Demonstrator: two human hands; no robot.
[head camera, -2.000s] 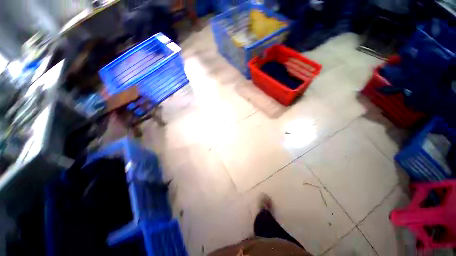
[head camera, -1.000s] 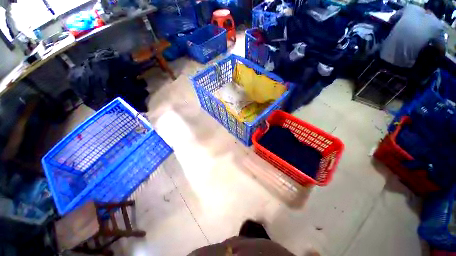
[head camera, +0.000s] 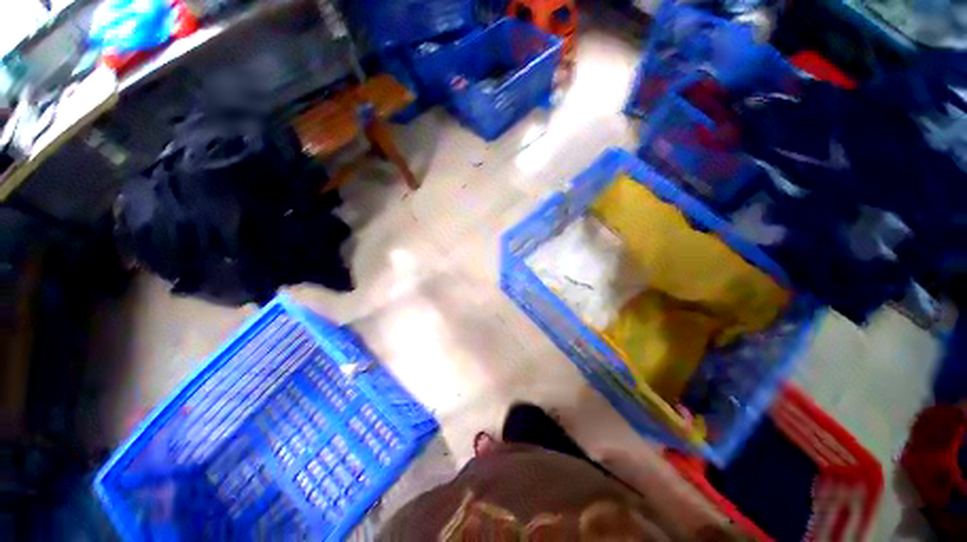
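Neither of my hands can be made out. Nearest in front at the lower left is a blue plastic crate (head camera: 270, 445) with lattice sides, tilted in view, with no cloth visible inside. To the right is a second blue crate (head camera: 562, 344) holding a yellow woven sack (head camera: 689, 254) and whitish material (head camera: 581, 265). Beside its near end is a red-orange basket (head camera: 838, 445) with dark cloth (head camera: 769, 471), cut off at the bottom. A black garment heap (head camera: 228, 212) stands near the floor at the left.
A wooden bench (head camera: 345, 122) stands behind the heap, with another blue crate (head camera: 498, 85) and an orange stool (head camera: 549, 19) beyond. Navy garments (head camera: 848, 180) fill the right. A worktable edge (head camera: 95, 101) runs along the upper left. My brown-clothed body and a dark foot-like shape show at the bottom.
The view has moved forward and turned. The crate with the yellow sack looks larger and farther right, the red basket is lower right, and the black heap and bench look closer.
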